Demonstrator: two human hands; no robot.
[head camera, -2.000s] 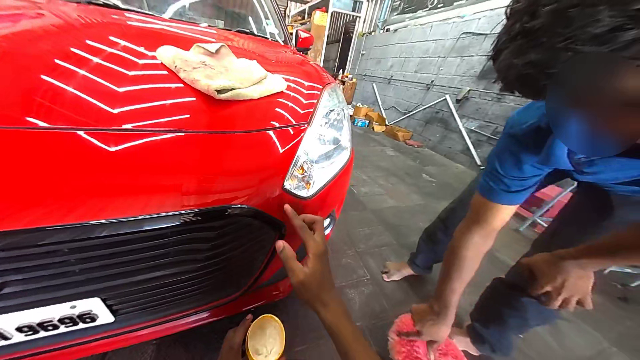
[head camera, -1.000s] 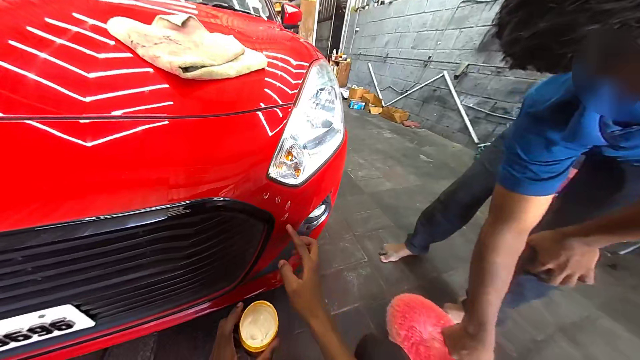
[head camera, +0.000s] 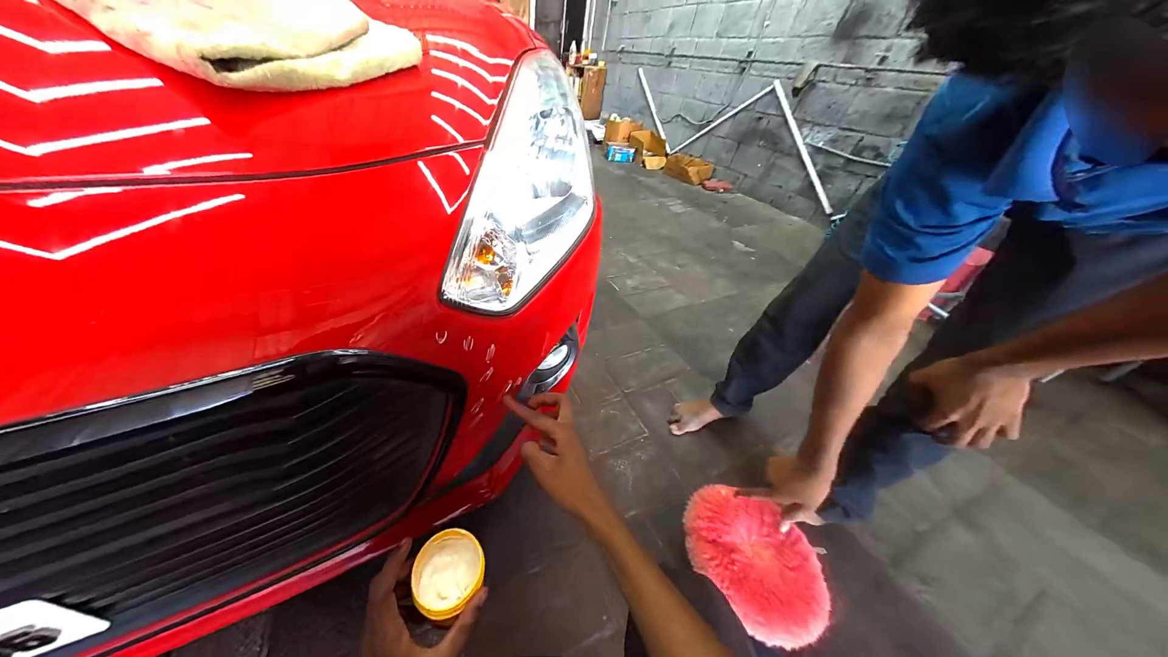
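My left hand (head camera: 401, 607) is wrapped around a yellow tub of pale paste (head camera: 447, 573), held upright with its mouth open, low in front of the bumper. My right hand (head camera: 557, 452) has its index finger extended to the red front bumper (head camera: 365, 315) of a car, between the grille and the fog lamp (head camera: 554, 358); nothing is gripped in it. Several small pale dabs (head camera: 468, 344) mark the red paint just above the fingertip. The headlight (head camera: 529, 196) is above them. A folded cream cloth (head camera: 274, 46) lies on the bonnet.
At the right a person in a blue shirt (head camera: 949, 173) bends over, one hand on a fluffy pink mitt or pad (head camera: 762, 566) near the floor. The black grille (head camera: 228, 465) spans the lower left. Cardboard boxes (head camera: 689, 168) and white pipes (head camera: 803, 146) are by the grey block wall (head camera: 712, 46).
More pale dabs show on the bumper paint than two seconds ago. My right fingertip has come to the bumper beside the fog lamp. The view has moved closer to the car's corner.
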